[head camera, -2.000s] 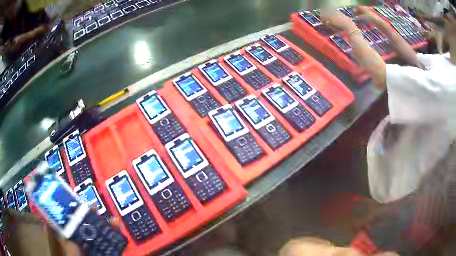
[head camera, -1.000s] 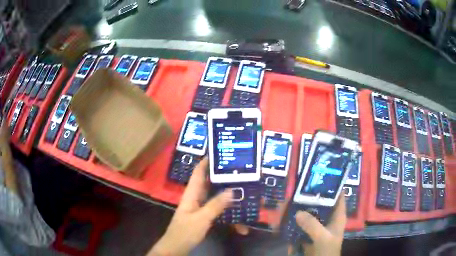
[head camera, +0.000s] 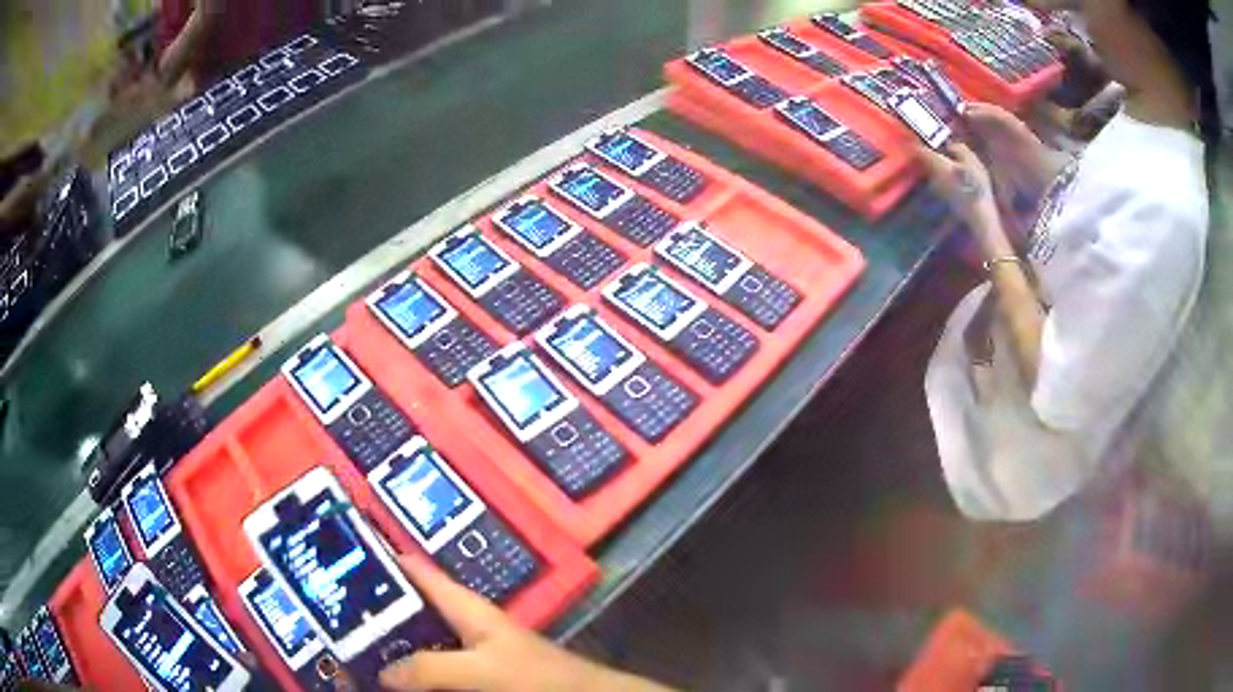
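My right hand (head camera: 473, 646) comes in from the bottom edge and grips a keypad phone (head camera: 331, 565), with a white frame and a dark lit menu. The thumb lies on its keypad, which the bottom edge cuts off. The phone is over a red tray (head camera: 561, 575), hiding part of a phone there. Another large phone (head camera: 169, 638), tilted and lit, shows at the lower left; its support is hidden. My left hand is not in view. The tray's back row has empty pockets left of an upright-lit phone (head camera: 345, 395).
A second red tray (head camera: 825, 264) of lit phones adjoins on the right, with more trays beyond. A person in white (head camera: 1122, 270) handles phones there. A dark device (head camera: 149, 439) and yellow pen (head camera: 226, 365) lie behind the tray. Black trays (head camera: 230, 115) stand across the green bench.
The view has swung right. The cardboard box and my left hand have left the picture. My right hand still holds a phone; its screen now faces me more squarely.
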